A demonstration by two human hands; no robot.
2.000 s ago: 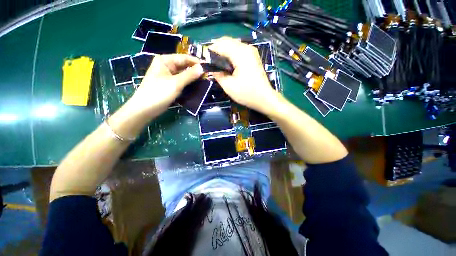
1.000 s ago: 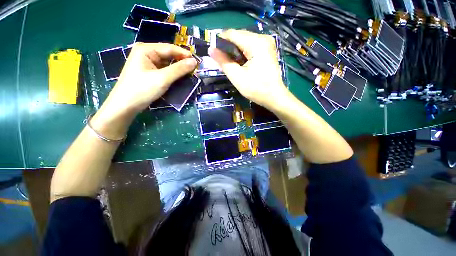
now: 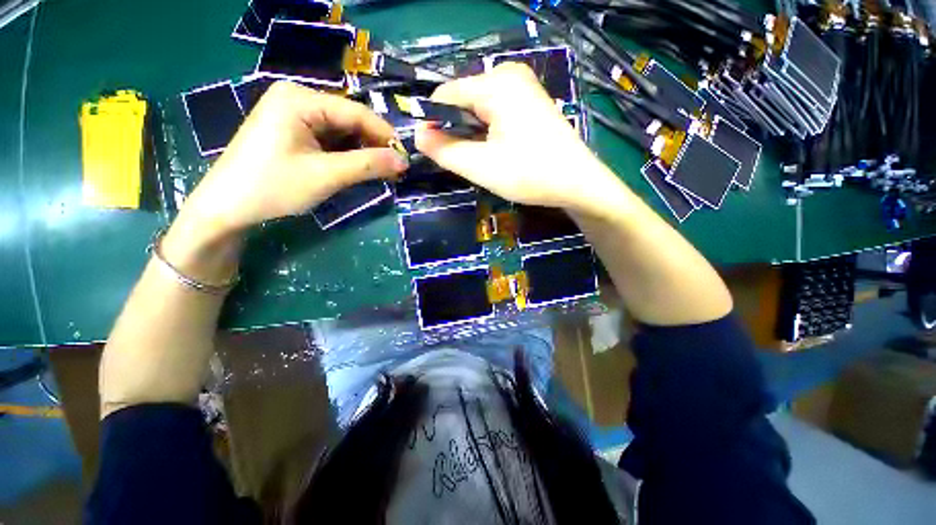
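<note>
My left hand (image 3: 318, 154) pinches the tail end of an LCD display module (image 3: 354, 201), whose dark screen shows below my fingers. My right hand (image 3: 503, 133) holds a flat black cable (image 3: 452, 113) between thumb and fingers, its pale end pointing at my left fingertips. The two hands are close together over the display tray. The cable end and the display's tail look apart or barely touching; I cannot tell which. More display modules with orange tails (image 3: 452, 296) lie in the clear plastic tray below my hands.
A yellow stack of adhesive pieces (image 3: 113, 152) lies at left. Loose displays (image 3: 306, 51) lie behind my left hand. Display-and-cable assemblies (image 3: 704, 170) are fanned at right, with a row of them (image 3: 811, 72) and black cables behind. Cartons (image 3: 883, 405) stand below the bench.
My left hand has moved left and slightly down with the display, now partly hidden under it. My right hand keeps the black cable, its pale end now turned toward my left fingers. The view has shifted slightly.
</note>
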